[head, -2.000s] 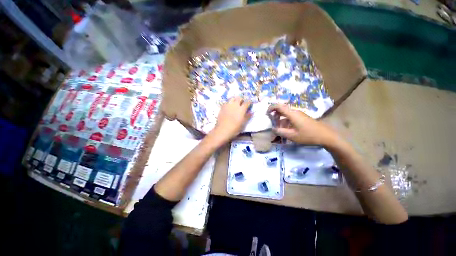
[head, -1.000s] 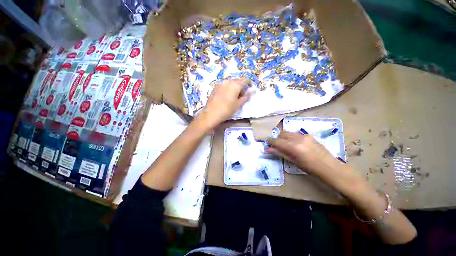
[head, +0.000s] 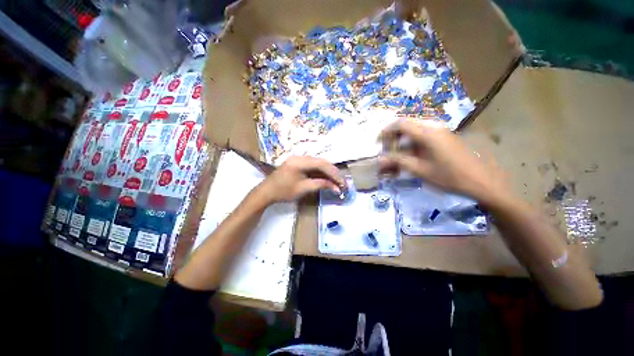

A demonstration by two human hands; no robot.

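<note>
A white square plate [head: 353,229] lies in front of me, with short dark posts on its lower half and a pale piece at upper right. My left hand [head: 299,179] has its fingertips at the plate's upper left corner, over a small piece there. My right hand [head: 417,154] is blurred, raised at the near edge of the parts box; whether it holds a part cannot be told. A second white plate [head: 452,221] lies to the right, partly under my right forearm. Loose blue and gold parts [head: 334,69] fill the box.
The large open brown carton [head: 233,104] stands behind the plates, its torn flap [head: 363,174] hanging at the near edge. A white board [head: 252,236] and a printed carton sheet [head: 132,167] lie at left, cloudy plastic bags [head: 132,42] behind. A shiny patch [head: 579,221] is at right.
My left hand has moved from the box down to the plate's upper left corner. My right hand has lifted from the plate's upper right area toward the box.
</note>
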